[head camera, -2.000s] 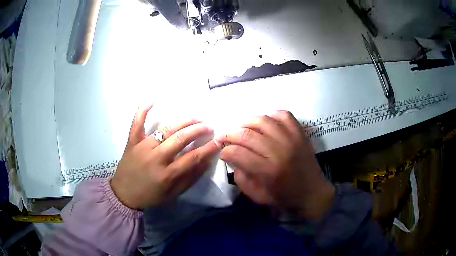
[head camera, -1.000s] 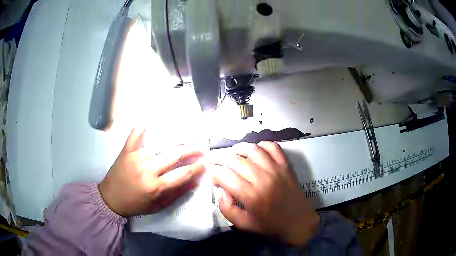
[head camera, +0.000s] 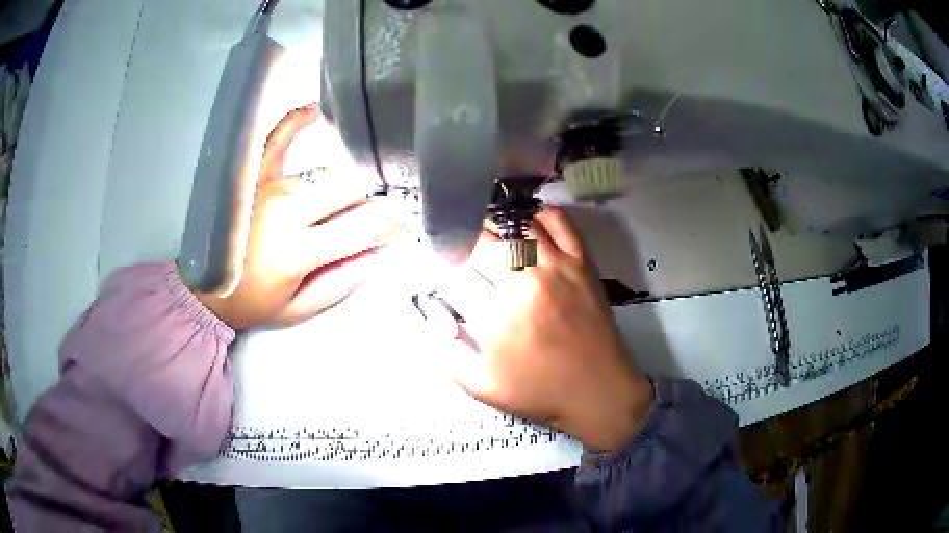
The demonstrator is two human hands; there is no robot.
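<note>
The sewing machine head (head camera: 666, 62) hangs over both hands. My left hand (head camera: 302, 245) lies left of the needle area, its fingers stretched right into the glare and partly behind the lamp bar. My right hand (head camera: 552, 333) is just right of it, fingers bent below the ribbed knob (head camera: 521, 253), some hidden by the machine. The white fabric cannot be told from the bright white table (head camera: 343, 385). The fingertips and whatever lies between them are washed out or hidden, so I cannot tell their grip.
The long grey lamp bar (head camera: 215, 177) stands at the left. Silver snips (head camera: 771, 307) lie at the right, with a short dark tool (head camera: 762, 198) behind them. A printed ruler (head camera: 385, 446) runs along the near edge. Part of the dark patch (head camera: 622, 294) shows beside my right hand.
Both hands have moved forward from the near edge to under the machine head. The white piece seen between them earlier is lost in glare. The view has shifted, showing more machine.
</note>
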